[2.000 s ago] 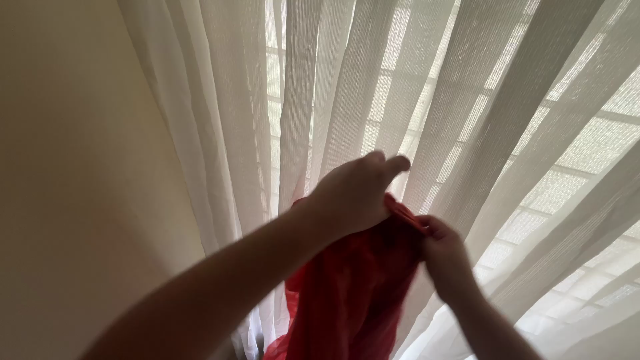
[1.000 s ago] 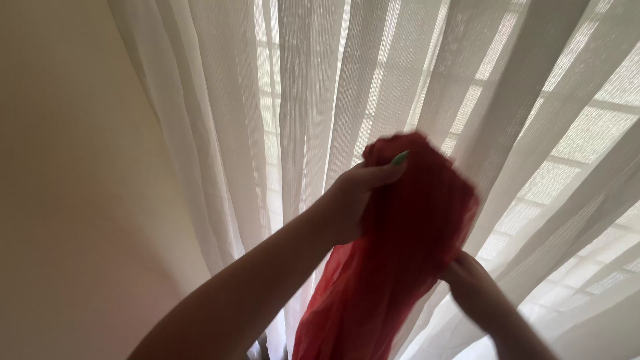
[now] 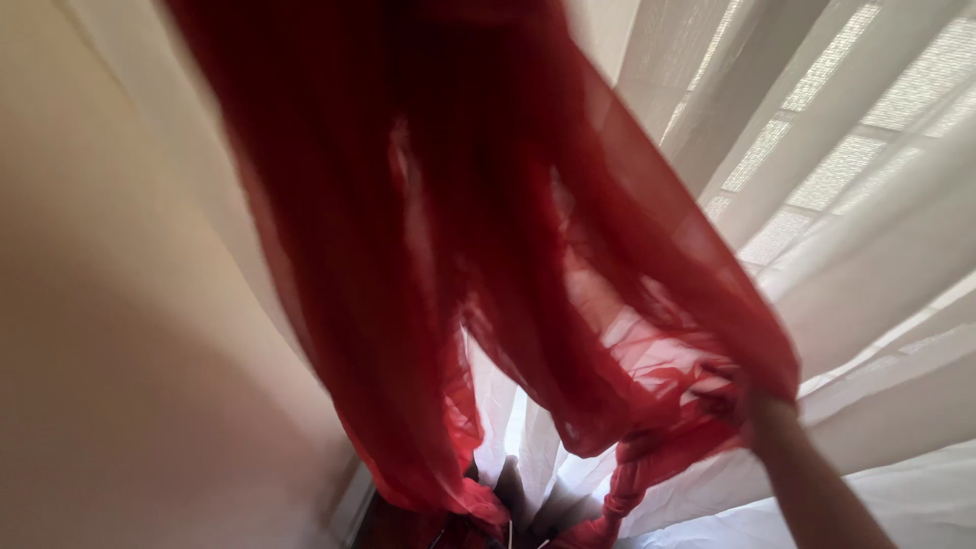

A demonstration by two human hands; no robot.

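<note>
A sheer red cloth (image 3: 503, 191) spreads across the middle of the view, hanging in long folds from beyond the top edge. At the right, my right hand (image 3: 720, 393) is in among its folds, seen partly through the thin fabric; whether its fingers grip the cloth is blurred. Twisted lengths of the same cloth run down to the bottom edge. My left hand does not show.
White sheer curtains (image 3: 877, 305) hang over a window at the right and behind the cloth. A plain beige wall (image 3: 137, 305) stands at the left. Dark shapes lie low at the bottom centre.
The red cloth, bunched between both hands before, now spreads wide and reaches past the top edge. My left hand has gone out of view. My right hand now shows inside the cloth's folds.
</note>
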